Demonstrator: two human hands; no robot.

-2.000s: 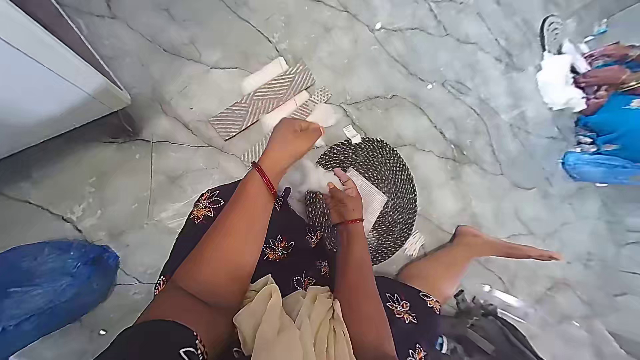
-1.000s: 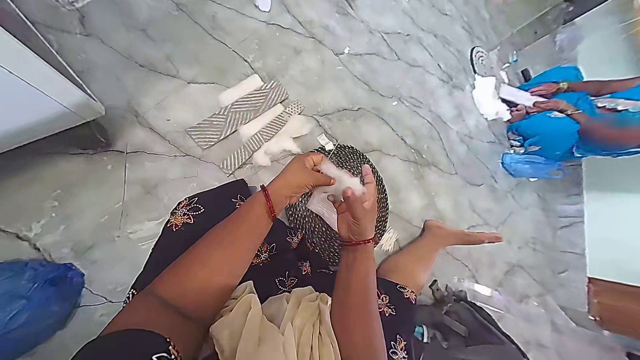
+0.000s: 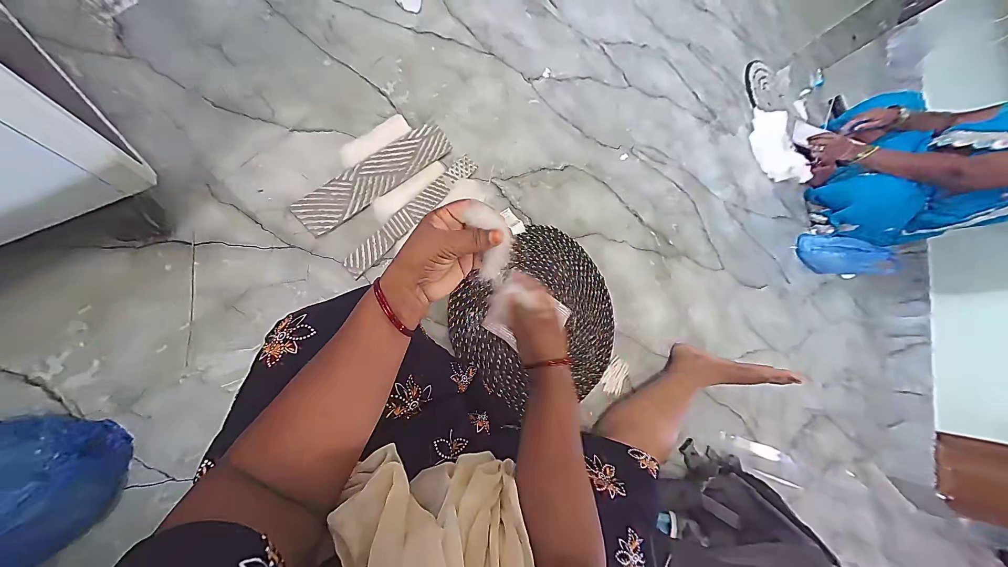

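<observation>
Between thumb and fingers, my left hand (image 3: 453,244) grips a tuft of white cotton-like fluff (image 3: 494,244). Just right of it and lower, my right hand (image 3: 535,315) is blurred, with more white fluff at its fingers. Both hands are over a round black-and-white woven mat (image 3: 579,291). A pale striped piece (image 3: 504,315) lies on the mat, partly behind my right hand. Up and left of the mat, striped grey-and-white strips (image 3: 374,179) lie on the floor beside white rolls of soft material (image 3: 376,140).
A blue plastic bag (image 3: 59,480) sits at lower left, a white cabinet (image 3: 63,157) at upper left. Thin white sticks (image 3: 616,376) lie by the mat. A dark grey bag (image 3: 732,504) is at lower right. Another person in blue (image 3: 890,173) sits at upper right, near white material (image 3: 776,146).
My hands have moved apart, and the fluff that was stretched between them now shows as separate portions at each hand. The view has shifted.
</observation>
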